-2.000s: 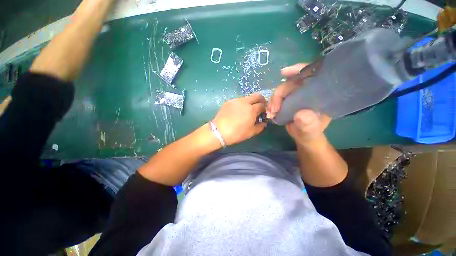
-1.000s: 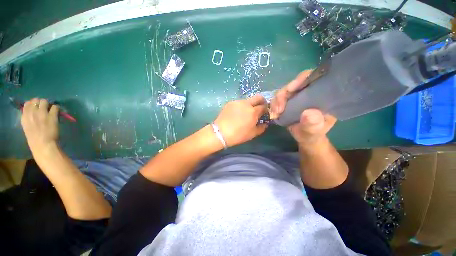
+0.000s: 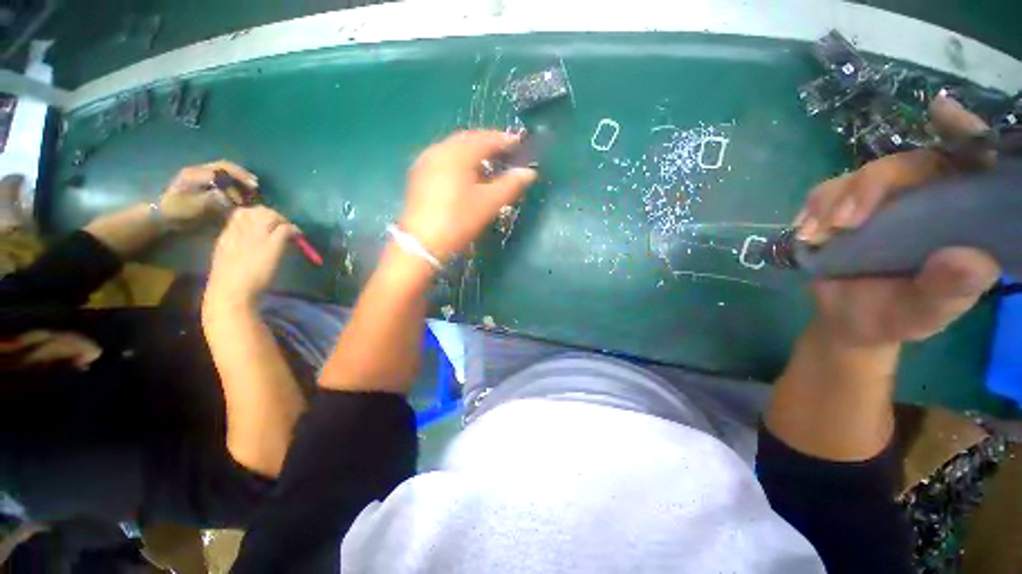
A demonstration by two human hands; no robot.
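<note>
My right hand is closed around the large grey tool, whose dark tip points left, low over the bench. My left hand is out to the left, with thumb and fingers around a dark, blurred circuit board. A speckled silver-grey board lies beyond it, and another silvery piece shows partly below the hand. Pale rounded rings lie on the bench: one left of the clippings, one at their upper right and one beside the tool tip.
Silver-white clippings are scattered on the green bench. Tangled boards lie at upper right. A blue bin is cut off at the right edge. At left, a neighbour's hands hold a red-handled tool. More boards lie at far left.
The view has swung left. My left hand has left the tool tip and reached left to the boards. The tool tip has moved right, away from the clippings, and a third ring now shows beside it.
</note>
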